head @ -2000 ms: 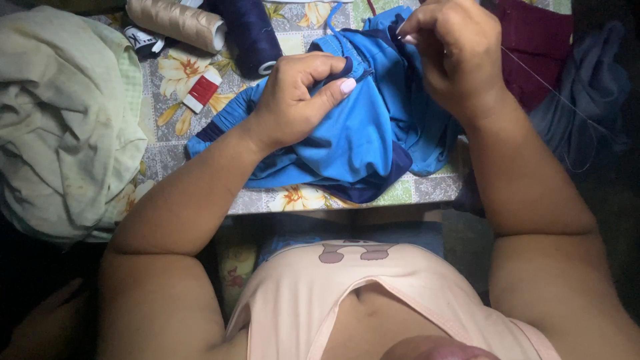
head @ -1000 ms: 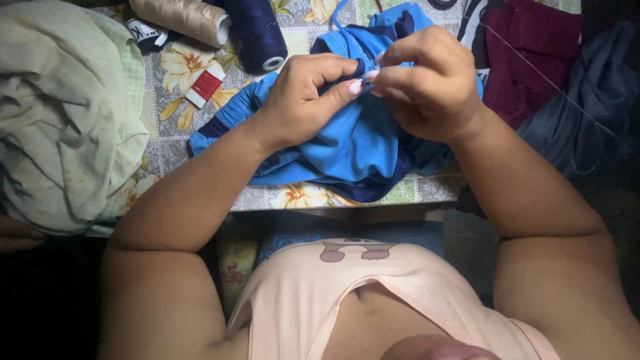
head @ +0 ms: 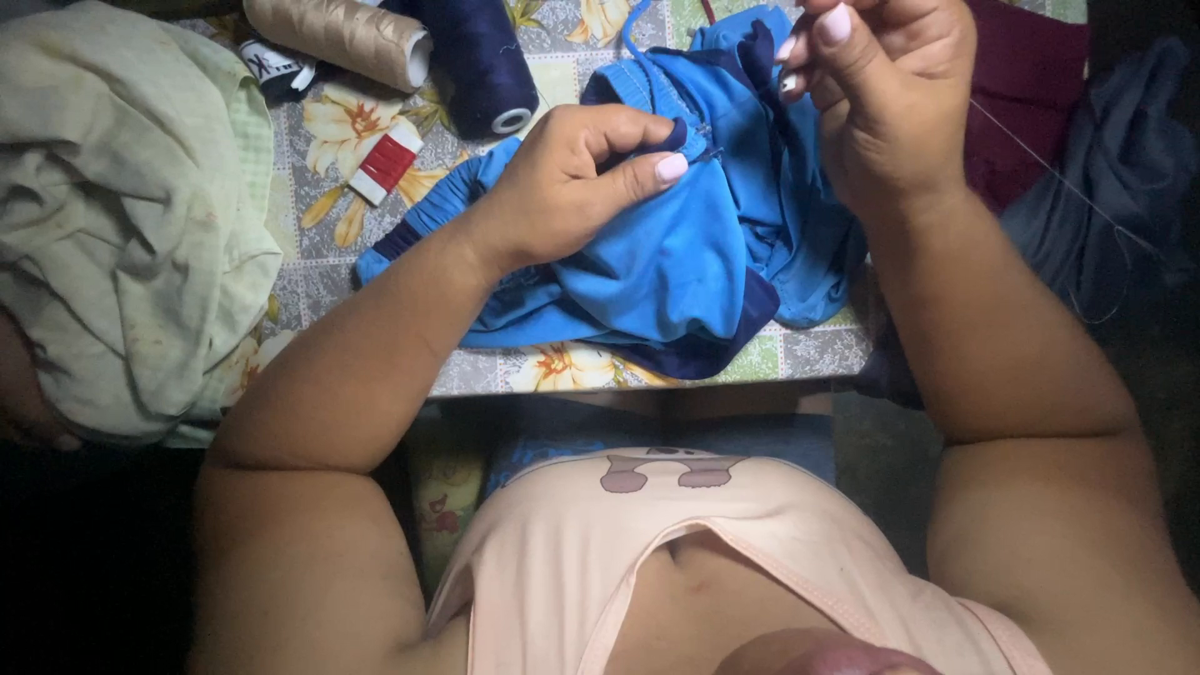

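A blue garment with navy trim (head: pixel 656 272) lies bunched on the table. My left hand (head: pixel 581 183) pinches its elasticated edge between thumb and forefinger, where a bit of navy cloth shows. My right hand (head: pixel 886 94) is raised above the garment's right side, thumb and fingers pinched together near the top edge of the view. A thin pale thread (head: pixel 1050 169) shows to the right of that hand and loops down at the far right. Whether a needle sits between the right fingertips cannot be told. A blue cord (head: pixel 636 33) runs up from the garment.
A beige thread cone (head: pixel 337 37), a navy thread cone (head: pixel 478 66) and a card of red thread (head: pixel 385 167) lie on the floral tablecloth (head: pixel 562 367). Pale green cloth (head: pixel 122 216) is heaped at left, by another person's hand (head: pixel 28 389). Maroon (head: pixel 1027 84) and dark grey-blue cloth (head: pixel 1116 187) lie at right.
My right hand has moved up and right, away from the left fingertips it was close to a second ago. My left hand keeps its pinch on the blue garment.
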